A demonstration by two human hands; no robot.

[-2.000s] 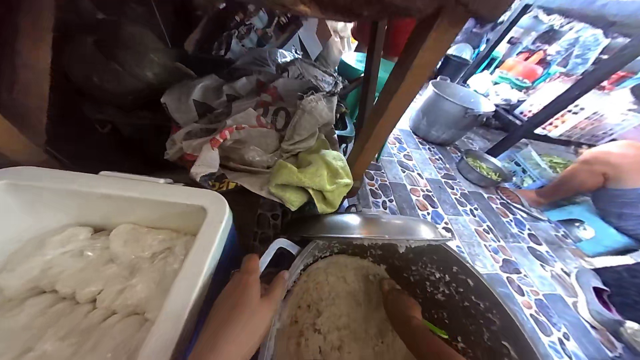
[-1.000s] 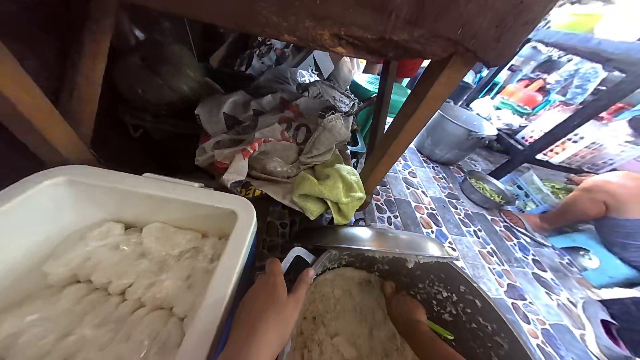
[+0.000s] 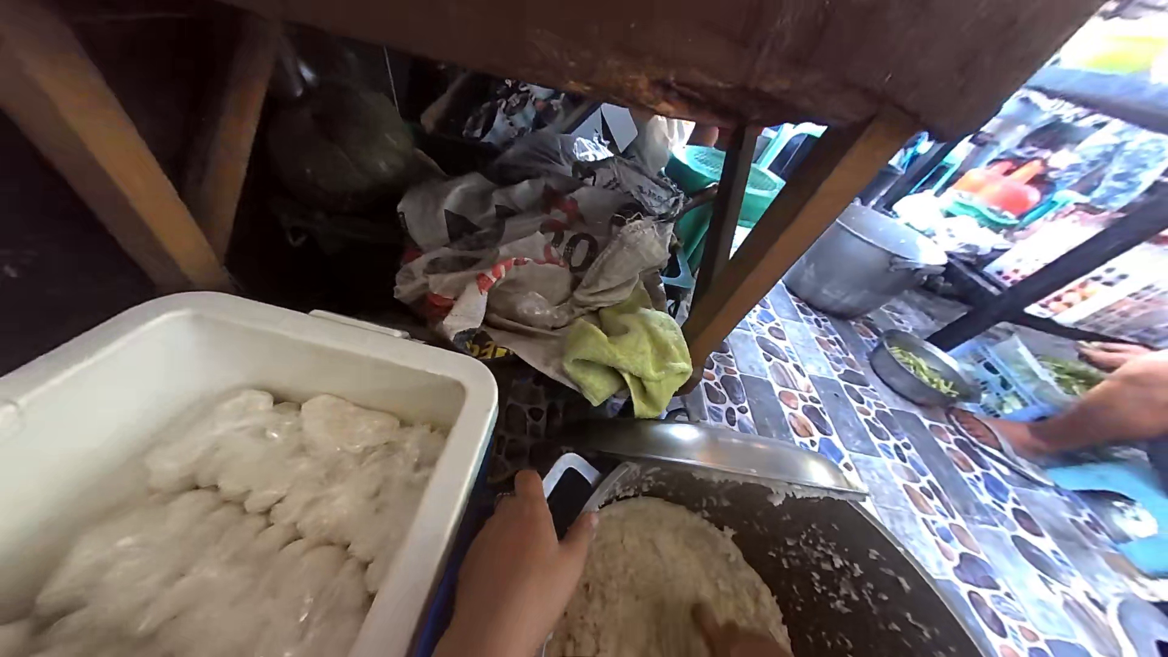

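A large metal pot [image 3: 858, 557] holds a mound of cooked rice [image 3: 657, 566], with grains stuck to its inner wall. My left hand [image 3: 525, 566] is at the pot's left rim, thumb and forefinger apart beside a dark object with a white edge [image 3: 570, 493]; its grip is unclear. Only part of my right hand [image 3: 735, 639] shows, blurred, at the rice near the bottom edge; what it may hold is hidden. To the left, a white cooler box [image 3: 474, 392] contains several clear plastic bags of rice [image 3: 265, 520]. A metal lid [image 3: 721, 452] lies behind the pot.
A wooden table [image 3: 639, 46] with slanted legs [image 3: 803, 237] overhangs the back. Under it are crumpled sacks [image 3: 547, 246] and a green cloth [image 3: 630, 356]. On the tiled floor [image 3: 821, 401] stand a big pot [image 3: 853, 260] and a bowl of green vegetables [image 3: 922, 370], near another person's foot [image 3: 1004, 433].
My right hand has moved down toward the bottom edge, and the green item seen beside it earlier is out of sight. The left hand stays by the rim. The view has shifted somewhat.
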